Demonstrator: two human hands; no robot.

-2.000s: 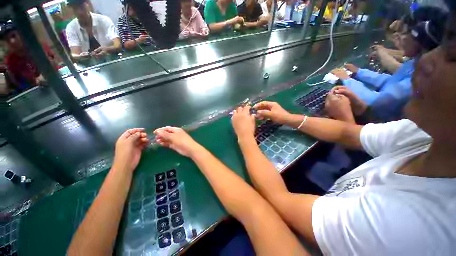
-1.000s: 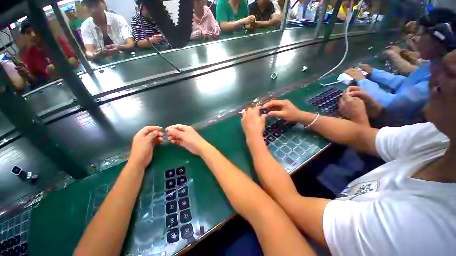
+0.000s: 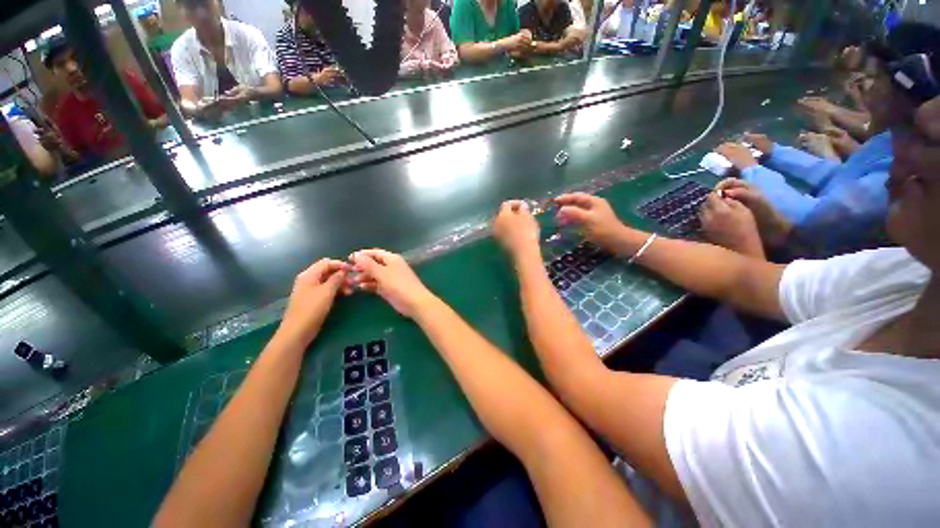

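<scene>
My left hand (image 3: pixel 317 291) and my right hand (image 3: pixel 385 276) meet at the fingertips above the green bench, near the belt edge. Their fingers are bent and pinched. A tiny part may be between them, but it is too small and hidden to tell. Between my forearms a clear plastic tray (image 3: pixel 322 446) lies on the bench. Black square pieces (image 3: pixel 356 422) with pale centre marks fill two columns of it. The pockets to their left show as pale outlines. A small dark bit lies at the tray's lower right.
The dark conveyor belt (image 3: pixel 299 211) runs beyond the bench, with small units (image 3: pixel 39 357) on it at left. A green post (image 3: pixel 132 258) stands at left. A neighbour's hands (image 3: pixel 521 227) and tray (image 3: pixel 603 307) are close at right. A black object (image 3: pixel 361 62) hangs overhead. Workers sit opposite.
My hands have come together at the fingertips, where a gap showed before. The neighbour's hands have moved apart. The view has shifted, so the scene sits further right than two seconds ago.
</scene>
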